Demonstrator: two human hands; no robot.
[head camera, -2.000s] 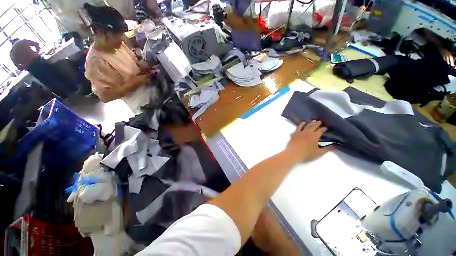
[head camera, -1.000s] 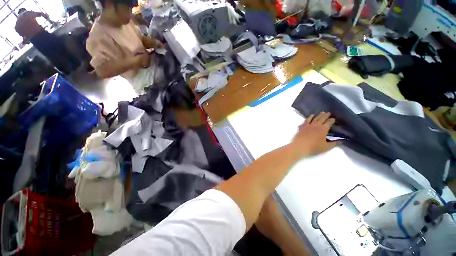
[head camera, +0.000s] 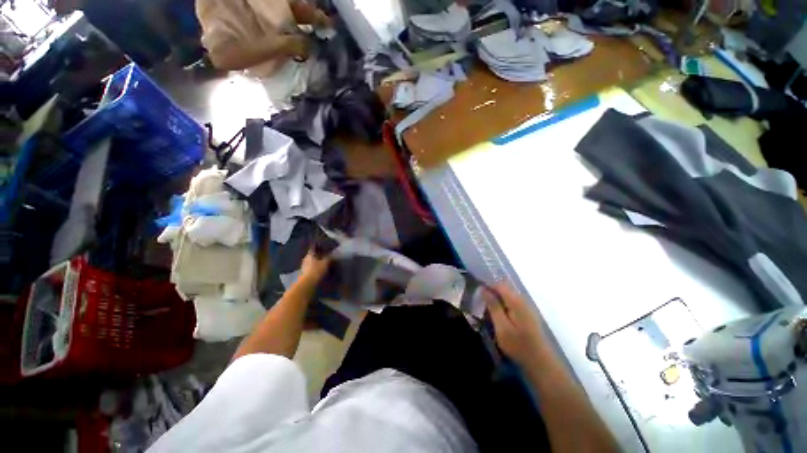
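Observation:
A grey two-tone garment piece (head camera: 380, 270) is spread across my lap, left of the table edge. My left hand (head camera: 314, 264) is at its left side with the cloth at the fingers. My right hand (head camera: 509, 314) holds its right end beside the table's front edge. The fingers of both hands are small and blurred. A dark grey garment panel with lighter sections (head camera: 686, 186) lies on the white sewing table (head camera: 549, 212), with no hand on it. The sewing machine head (head camera: 752, 354) stands at the lower right.
A heap of grey cloth (head camera: 288, 181) is beyond my left hand. Bundled cream cloth (head camera: 212, 257), a red basket (head camera: 124, 318) and a blue basket (head camera: 146, 124) are at the left. Stacked pale pieces (head camera: 513, 53) lie on the brown table (head camera: 469, 115). A person (head camera: 252, 35) sits beyond.
One hand has left the dark panel on the table. Both hands are now at my lap with a grey piece between them. The view has turned down and left.

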